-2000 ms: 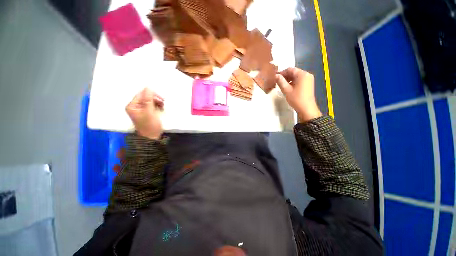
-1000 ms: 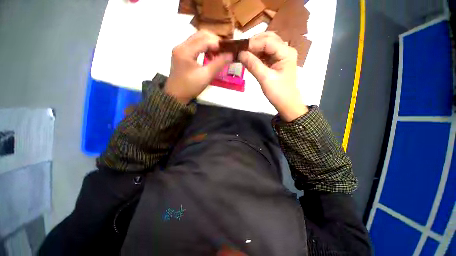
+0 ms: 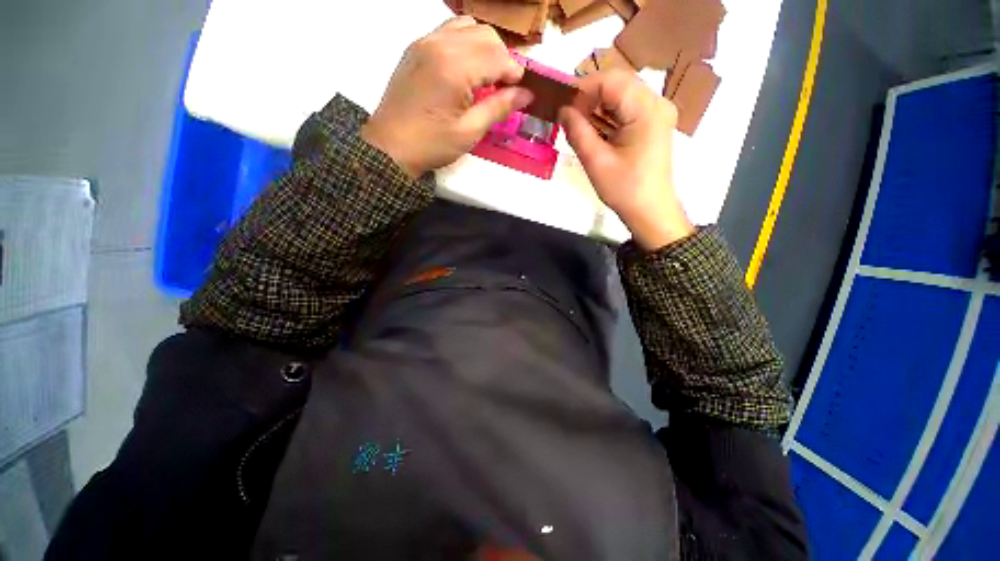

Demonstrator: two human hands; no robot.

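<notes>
My left hand (image 3: 447, 96) and my right hand (image 3: 627, 140) hold a small flat dark brown piece (image 3: 548, 94) between their fingertips, one hand at each end. The piece is above the pink holder (image 3: 518, 156), which sits near the front edge of the white table. The holder shows a small pale insert (image 3: 536, 128); its back part is hidden by the hands and the piece. A pink strip shows along the piece's upper edge; I cannot tell if it belongs to the holder. A heap of brown pieces (image 3: 671, 31) lies beyond the hands.
The white table (image 3: 274, 66) has its front edge close to my apron. A blue bin (image 3: 208, 181) is low on the left. A yellow floor line (image 3: 792, 142) and blue panels (image 3: 905, 362) are on the right. A grey-white object (image 3: 42, 263) stands at far left.
My hands have come together from the table's two sides and now share a brown piece over the pink holder. The view has shifted, so less of the heap shows and the second pink object is out of view.
</notes>
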